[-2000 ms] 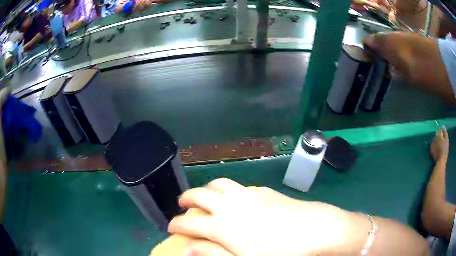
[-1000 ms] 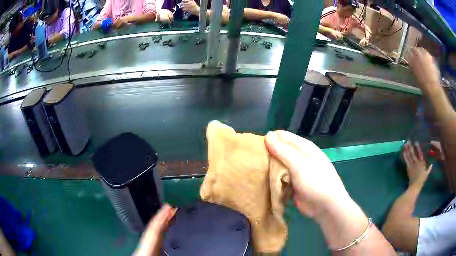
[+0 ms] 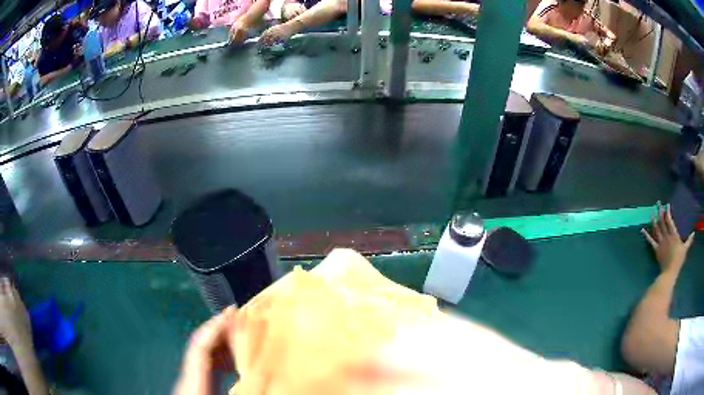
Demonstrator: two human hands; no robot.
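A tan-yellow wiping cloth (image 3: 316,328) is spread low in front of me, bright and blurred. My right hand (image 3: 463,359) is on the cloth, overexposed, with its fingers hard to make out. My left hand (image 3: 207,351) is at the cloth's left edge; whether it grips anything is hidden. A speaker (image 3: 224,239) with a plain black end up stands on the green bench just beyond my left hand. The speaker that I held before is not visible; the cloth covers that spot. A white dispenser bottle (image 3: 455,262) with a metal top stands to the right.
A flat black pad (image 3: 508,251) lies beside the bottle. Speaker pairs stand on the belt at left (image 3: 123,173) and right (image 3: 550,146), by a green post (image 3: 486,100). Neighbours' hands are at both sides, near a blue cloth (image 3: 54,325) and at far right (image 3: 668,239). Workers sit beyond.
The cloth has come down and nearer to me, over the place where a second black speaker end showed. The bottle and pad show again. The view has shifted.
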